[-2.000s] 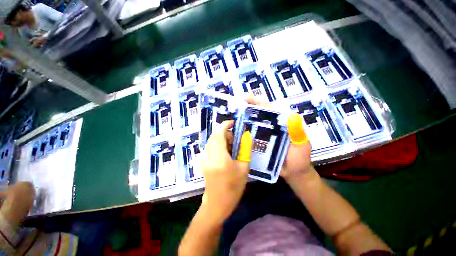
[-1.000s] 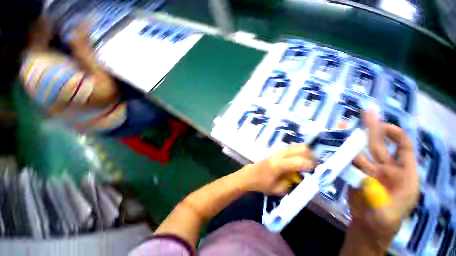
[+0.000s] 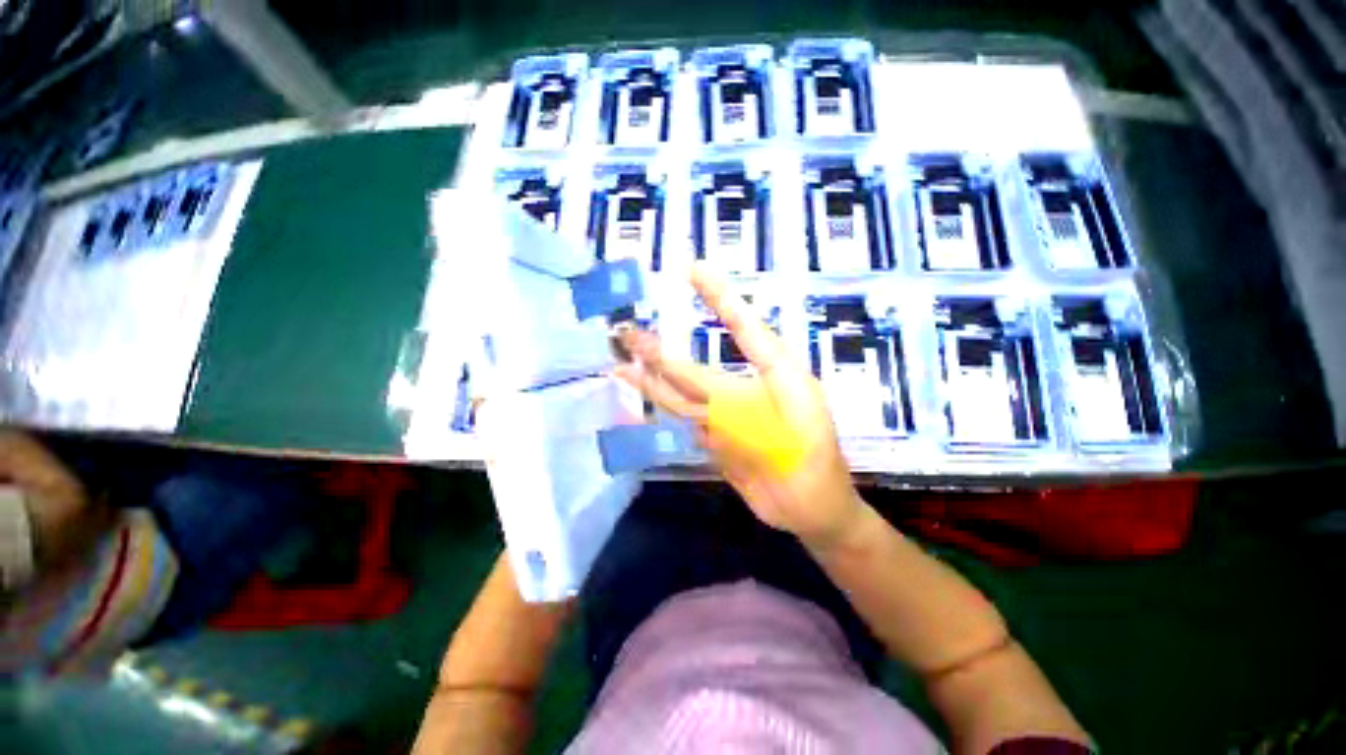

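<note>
Two pale blue-white pieces, an upper one [image 3: 549, 317] and a lower one [image 3: 539, 472], are held up tilted at the tray's left front. Each has a dark blue tab at its right side. The left forearm runs up behind them; they hide nearly all of my left hand, so its grip is not seen directly. My right hand [image 3: 768, 428] is palm up with fingers spread, a yellow cover at the thumb area, its fingertips close to the tabs; contact is unclear. The large tray [image 3: 974, 103] holds rows of clear packs with white-and-black parts [image 3: 841, 214].
A neighbouring tray [image 3: 104, 339] with a few parts lies on the green bench [image 3: 332, 280] at left. A person's arm and striped sleeve [image 3: 111, 590] are at lower left. Red stools [image 3: 325, 568] stand below the bench. Grey stacked sheets [image 3: 1269, 133] are at upper right.
The view has swung back over the large tray. The narrow strip held one second ago now shows as two broad pale pieces with blue tabs. My right hand has turned palm up beside them.
</note>
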